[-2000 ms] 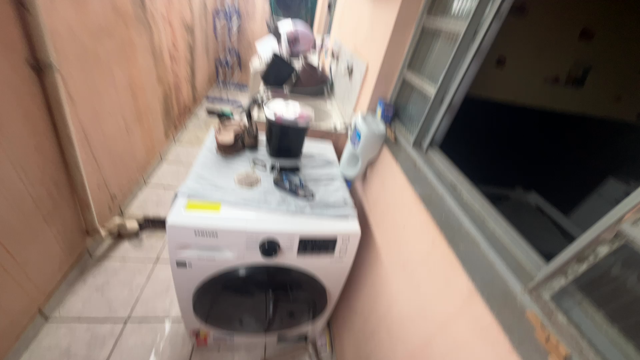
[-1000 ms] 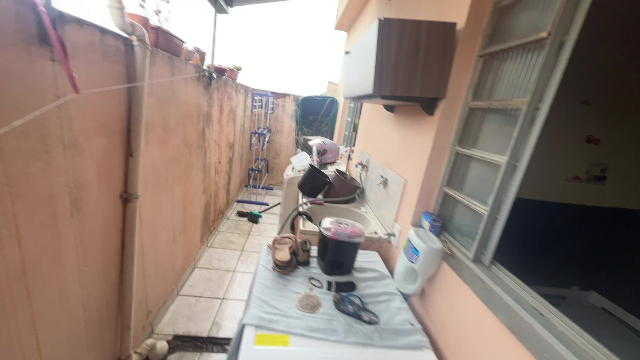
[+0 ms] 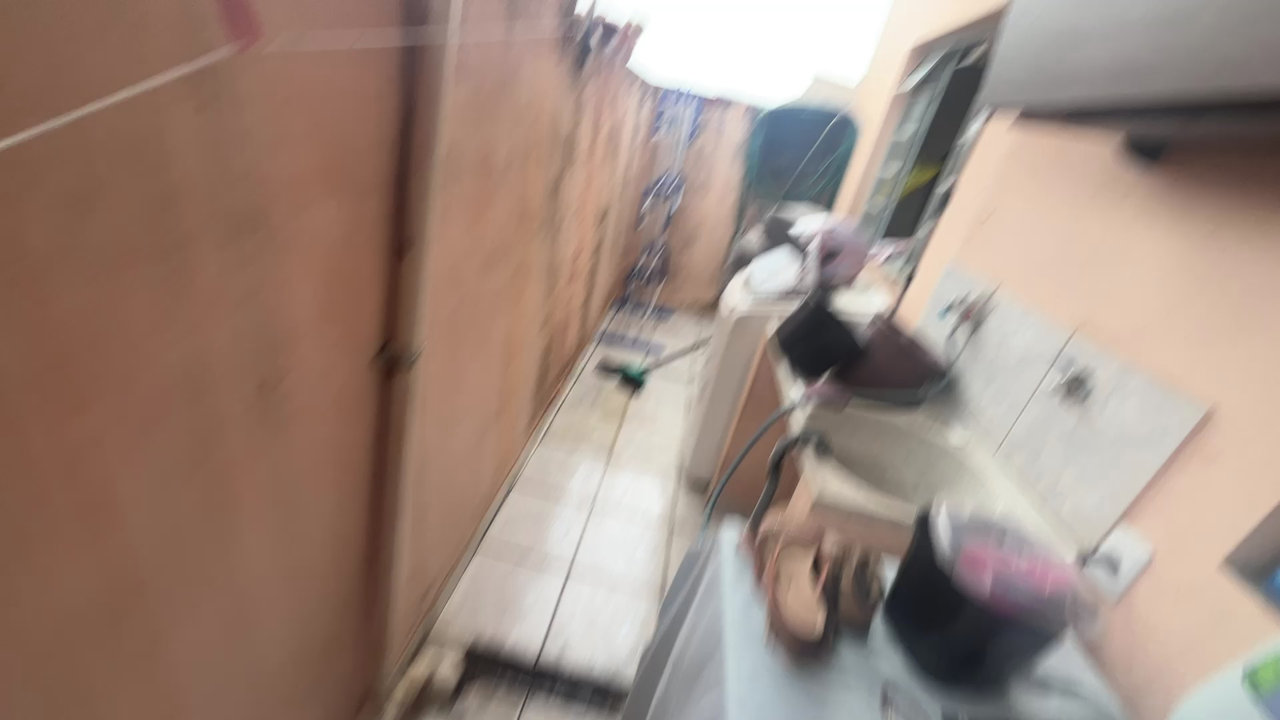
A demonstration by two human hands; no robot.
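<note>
Neither of my hands shows in the head view, which is blurred by motion. At the lower right, a black tub point(image 3: 965, 610) with pink and white contents stands on the grey cloth point(image 3: 780, 680) over a washing machine. Brown sandals point(image 3: 800, 590) lie just left of the tub. Behind them is a laundry sink point(image 3: 910, 460), with a black container point(image 3: 818, 335) and a dark brown basin point(image 3: 895, 365) at its far end. Farther back, light and purple cloths point(image 3: 840, 250) are heaped on a white appliance point(image 3: 735, 320).
A narrow tiled walkway point(image 3: 590, 480) runs along the stained wall point(image 3: 200, 400) on the left. A green broom head point(image 3: 628, 375) rests on the floor. A blue rack point(image 3: 660, 210) stands at the far end. A cupboard point(image 3: 1140, 55) juts out at upper right, above two taps.
The view has swung up from the washing machine and come closer to the sink and walkway. The machine's front and the open window beside it have left the picture.
</note>
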